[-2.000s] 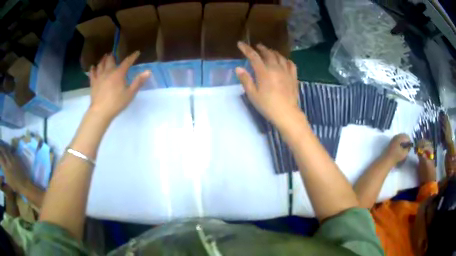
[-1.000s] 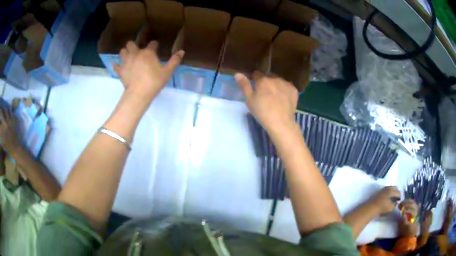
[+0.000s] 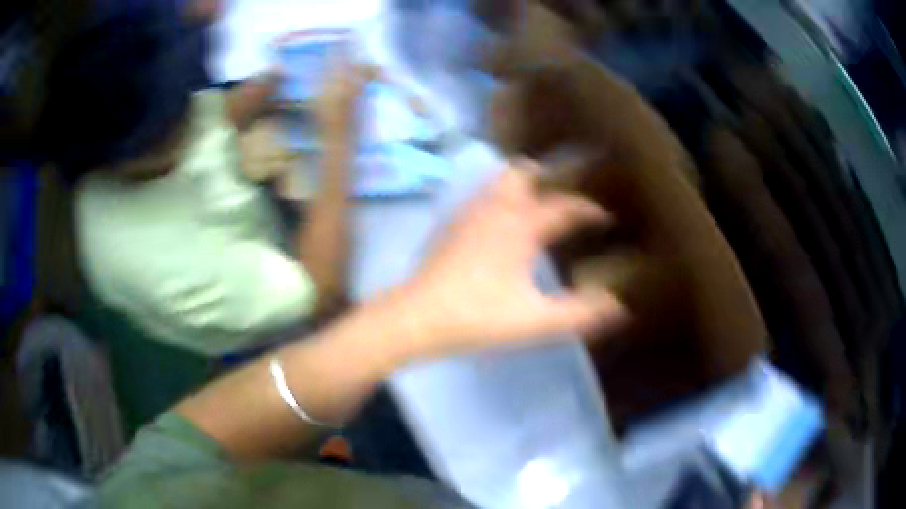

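Note:
The frame is strongly blurred. My left hand (image 3: 487, 268) is in the middle, thumb and fingers apart and curved, with nothing visible between them. Its fingertips overlap a large brown blurred area (image 3: 685, 249), which looks like the brown inside of open cartons. A light blue and white carton (image 3: 770, 427) shows at the lower right. A small patch of skin at the bottom edge by this carton may be my right hand, mostly cut off; its grip cannot be made out.
A person in a pale green top (image 3: 189, 239) sits at the upper left, hands at light blue printed pieces (image 3: 397, 169) on the bench. The white bench surface (image 3: 497, 418) runs down the middle. Dark blurred shapes fill the right side.
The view has swung left and blurred. My left hand has left the carton row's front edge seen before. My right hand has moved mostly or fully out of view. The neighbouring person now shows larger.

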